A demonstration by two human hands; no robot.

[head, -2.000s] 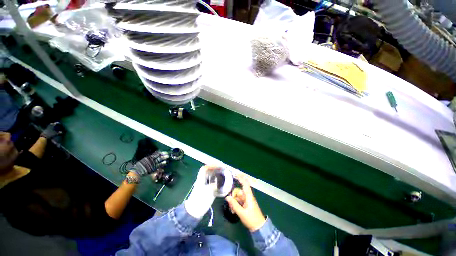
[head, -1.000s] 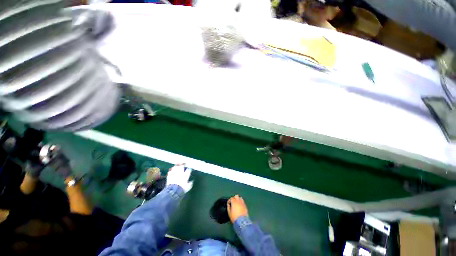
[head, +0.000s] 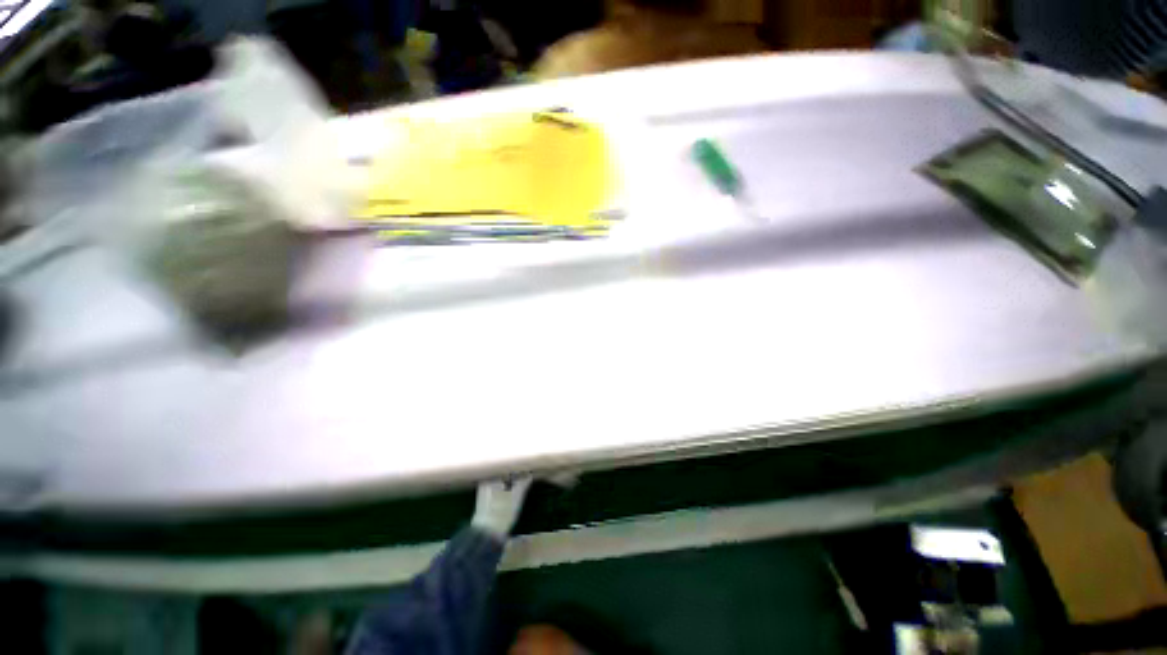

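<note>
My left hand [head: 500, 504], in a white glove, reaches over the white rail [head: 602, 535] to the dark green conveyor, just below the front edge of the white shelf [head: 512, 371]. It is blurred and its fingertips are partly hidden at the shelf edge, so I cannot tell if it holds anything. A small pale thing shows just right of the fingers. My right hand [head: 548, 640], bare, is cut off by the bottom edge; only a blurred bit shows. The black housing is not visible.
On the shelf lie a bag of small parts [head: 224, 262], a yellow folder [head: 493, 173], a green-handled tool [head: 718, 168] and a dark framed flat panel [head: 1024, 202]. At the lower right are a brown board [head: 1094, 537] and black and white items [head: 957, 576].
The view has swung right and up towards the shelf. My left hand has moved from the bench side of the rail to over the conveyor. My right hand has dropped to the bottom edge.
</note>
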